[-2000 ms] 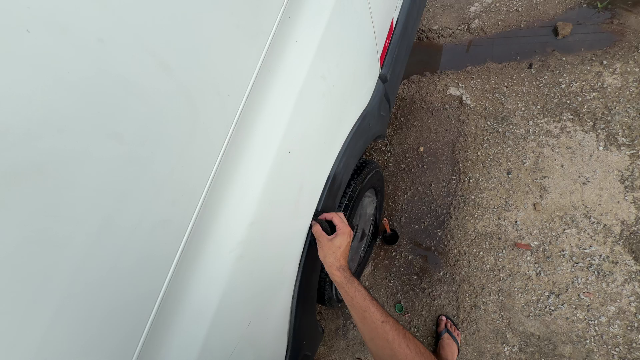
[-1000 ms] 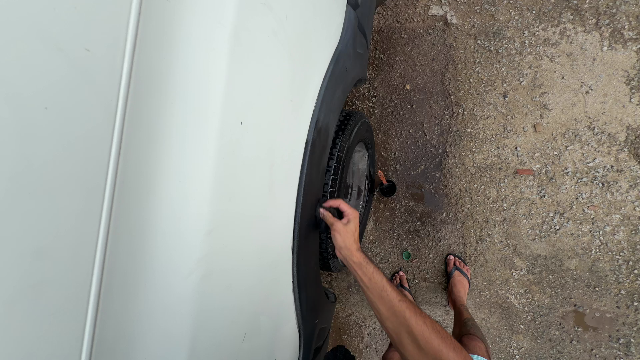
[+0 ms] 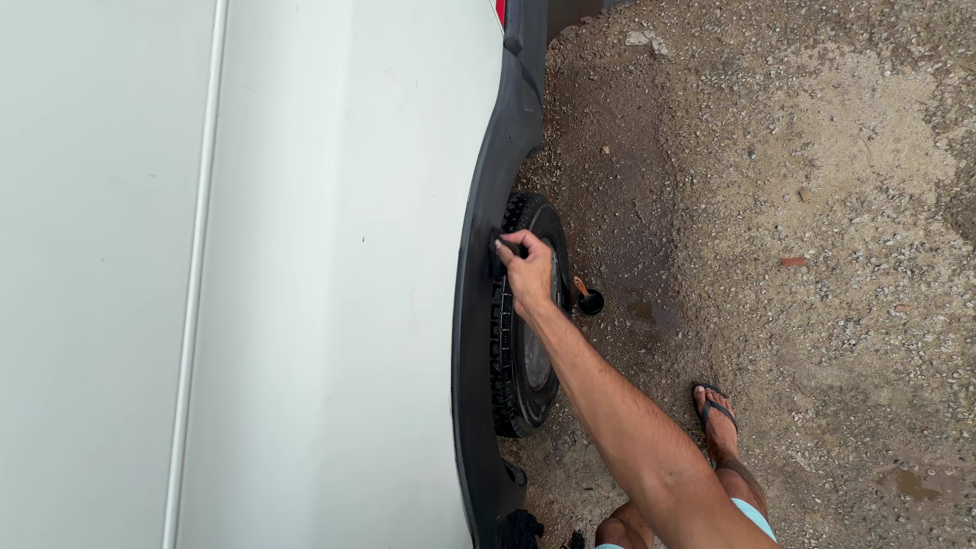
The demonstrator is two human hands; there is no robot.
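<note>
My right hand (image 3: 526, 267) reaches in from the lower right, thumb and fingers pinched on a small black pad (image 3: 499, 248), partly hidden by the fingers. It presses against the black plastic wheel-arch trim (image 3: 476, 328) of a white vehicle (image 3: 366, 305), just above the tyre (image 3: 509, 374). The trim looks darker and shinier around the pad. On the ground beyond the wheel stands a small round container of dark contents (image 3: 591, 303), with an orange-handled brush (image 3: 580, 287) at it. My left hand is out of view.
Gravelly ground (image 3: 762, 191) lies right of the vehicle, with a damp strip beside the wheel and a small puddle (image 3: 643, 309). A reddish fragment (image 3: 793, 261) lies farther right. My sandalled foot (image 3: 715, 412) is at the lower right. A red lamp (image 3: 500, 11) shows at the top.
My right hand has moved up the picture along the trim, from beside the middle of the tyre to near its upper end, the black pad still pinched in its fingers.
</note>
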